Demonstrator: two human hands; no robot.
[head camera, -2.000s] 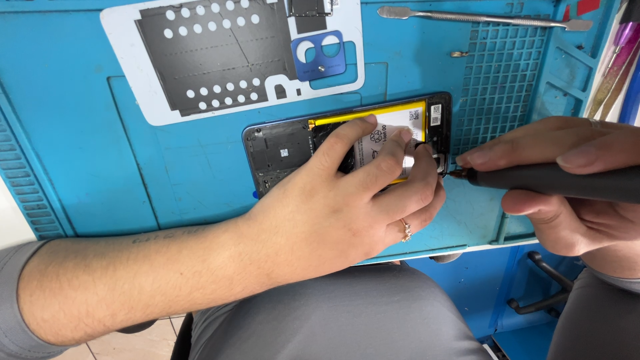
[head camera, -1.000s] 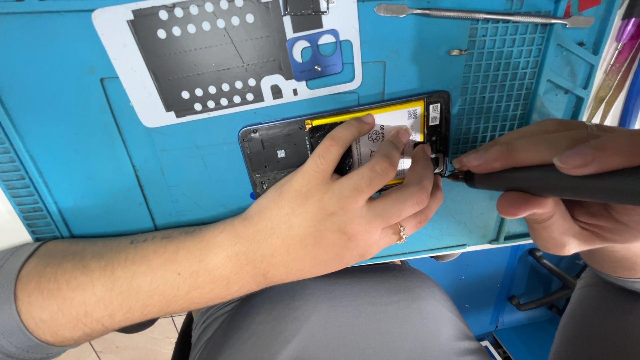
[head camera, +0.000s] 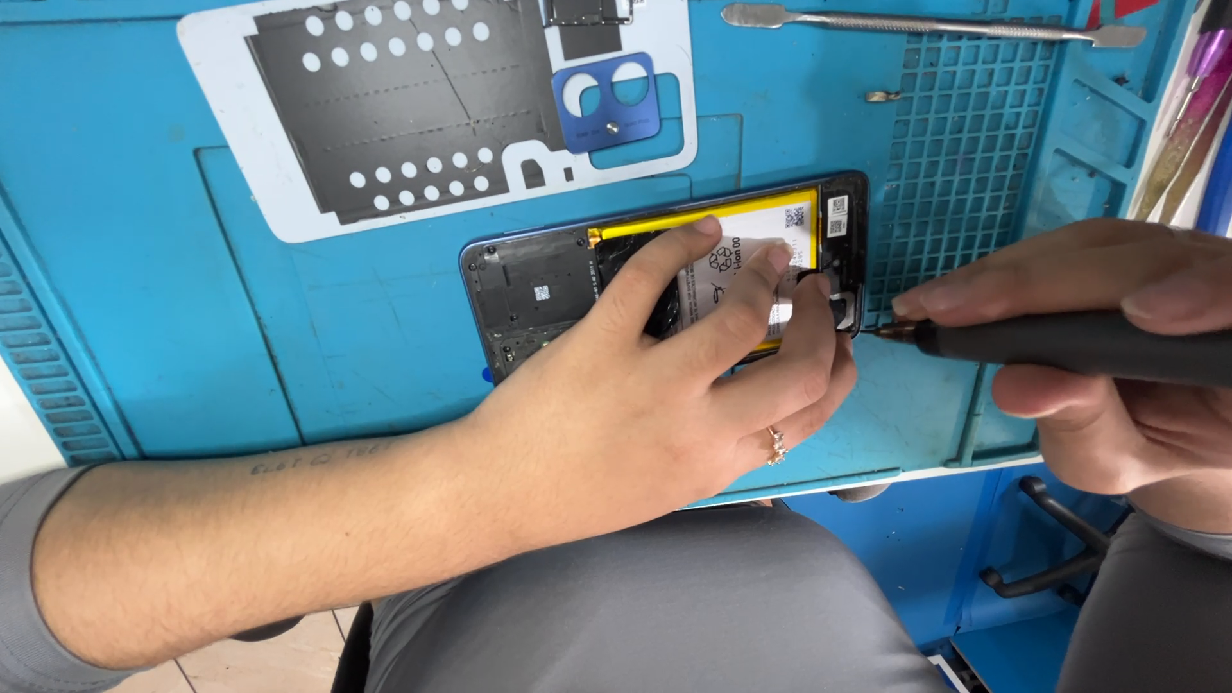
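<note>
An opened smartphone (head camera: 525, 279) lies on the blue mat, its inner frame and battery (head camera: 760, 231) exposed. Across it rests my left hand (head camera: 674, 366), fingertips on the battery and near the phone's right end, steadying or gripping its lower edge; the thumb is hidden. My right hand (head camera: 1107, 375) holds a black pen-shaped screwdriver (head camera: 1068, 345) almost level. The driver's thin tip is at the lower right corner of the phone, touching or very near it. Whether a screw sits under the tip cannot be told.
A white-edged back panel sheet (head camera: 279, 207) with a blue camera cover (head camera: 611, 135) lies behind the phone. A metal spudger (head camera: 895, 24) is at the back right, with a small metal part (head camera: 881, 96) below it. The blue mat (head camera: 385, 337) has a gridded area at right.
</note>
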